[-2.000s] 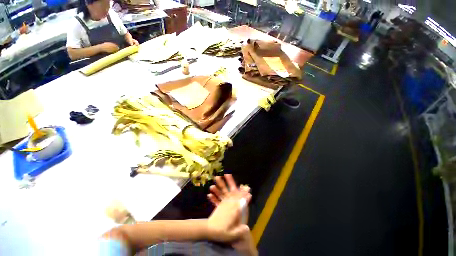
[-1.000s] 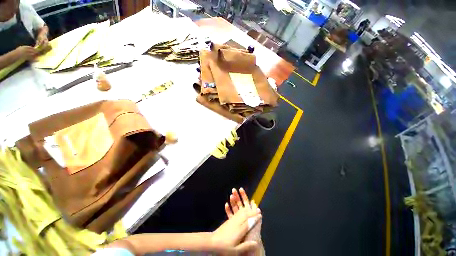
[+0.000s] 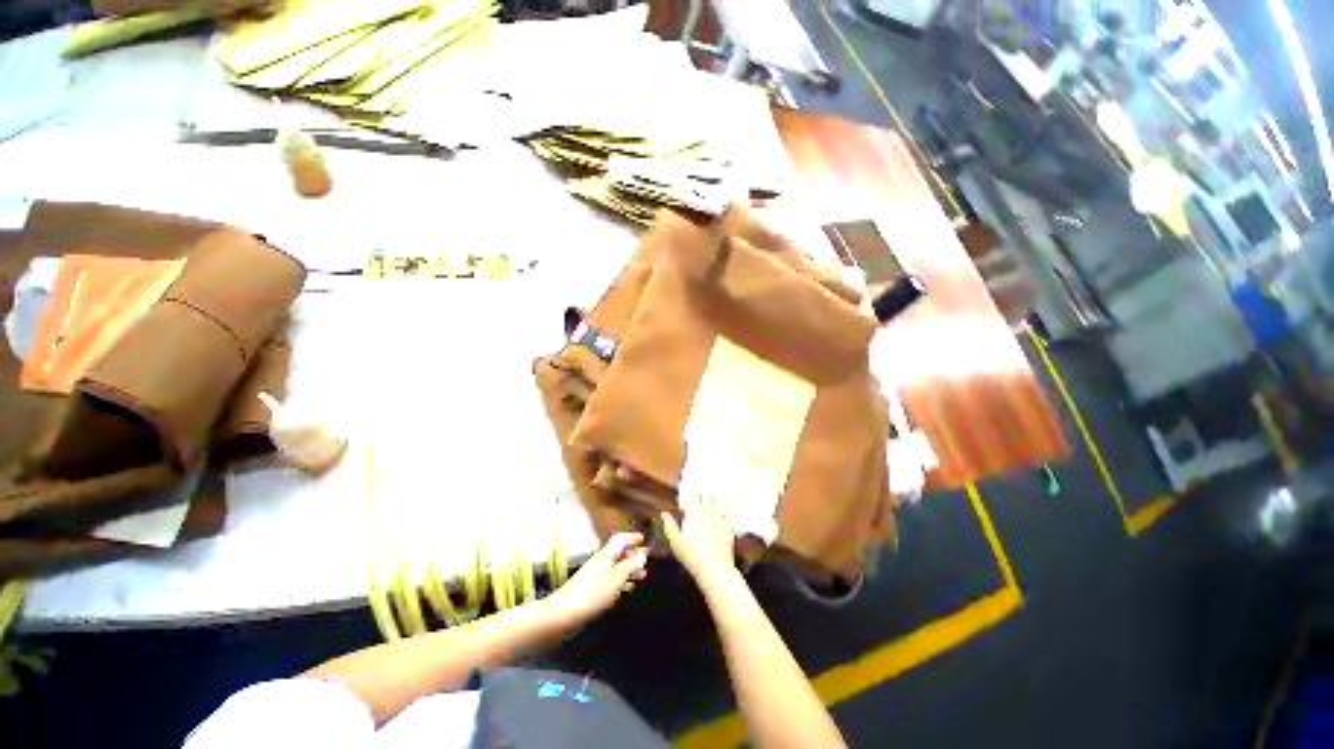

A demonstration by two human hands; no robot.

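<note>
A pile of brown leather bag bodies (image 3: 644, 373) lies at the table's right end, with a pale yellow panel (image 3: 743, 432) on its top face. My right hand (image 3: 702, 536) is at the lower edge of the pile, over the pale panel's bottom end; its fingertips are not clear. My left hand (image 3: 603, 575) is just left of it, near the pile's front edge, with fingers partly curled. Whether either hand grips anything cannot be made out.
Another brown bag body (image 3: 205, 329) with an orange piece lies at the left. Yellow-green strips (image 3: 454, 585) hang over the front edge. A glue bottle (image 3: 306, 164), cut panels (image 3: 359, 59) and a reddish board (image 3: 958, 351) are farther back.
The view has moved along the table to the brown pile. My hands were together beside the table; now they are apart and at the pile's front edge.
</note>
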